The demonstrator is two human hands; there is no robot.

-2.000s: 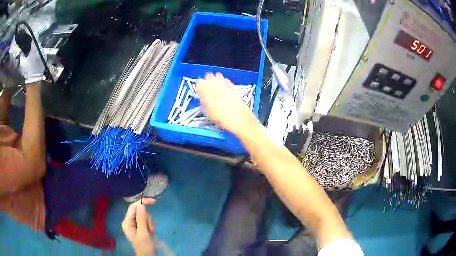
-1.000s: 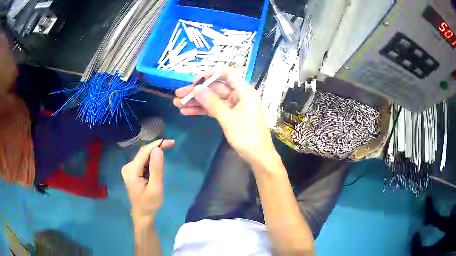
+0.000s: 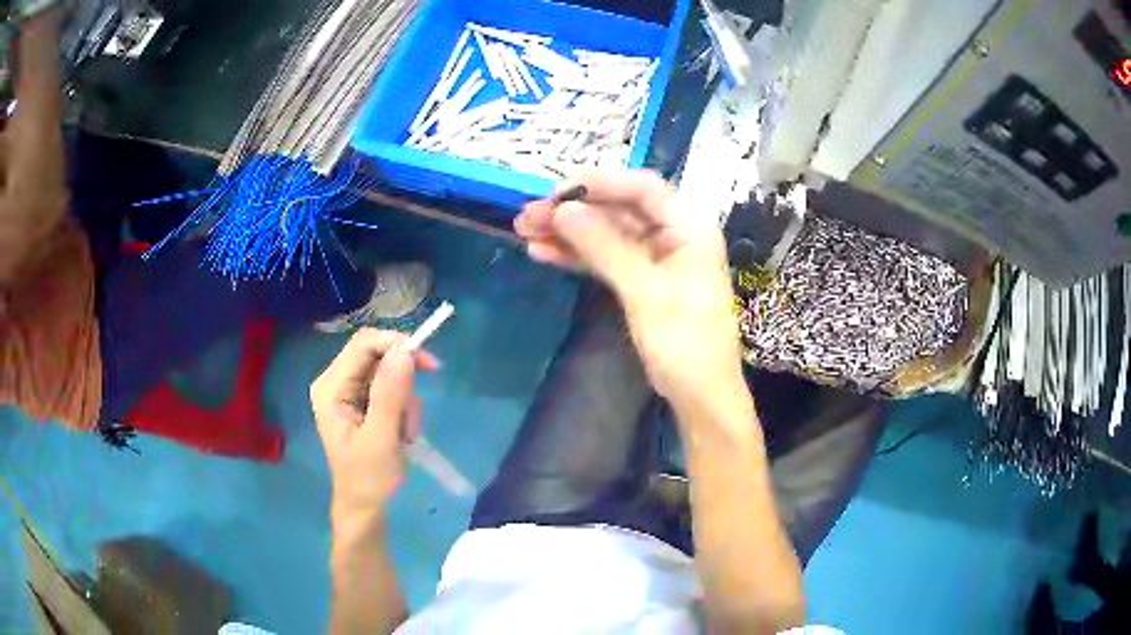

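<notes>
My left hand (image 3: 370, 403) is low at centre-left, thumb and forefinger pinched on a short white sleeve (image 3: 430, 325) that points up and right. A pale blurred strip shows just below this hand; I cannot tell what it is. My right hand (image 3: 620, 242) is bare, in front of the blue bin's near edge, fingers curled. A small dark piece (image 3: 572, 194) shows at its fingertips; whether it is a wire lead I cannot tell. The blue bin (image 3: 453, 189) holds many loose white sleeves (image 3: 496, 118) in its near compartment.
Long grey-white strips (image 3: 310, 93) with blue wires (image 3: 267, 223) lie left of the bin. At right are a light-grey machine (image 3: 943, 137), a heap of small metal parts (image 3: 856, 304) and more strips (image 3: 1067, 341). A coworker's arm (image 3: 37, 137) is at far left.
The white sleeve has passed from my right fingers to my left. My right hand has moved right. Earlier it was in the bin among the sleeves. The view has shifted slightly.
</notes>
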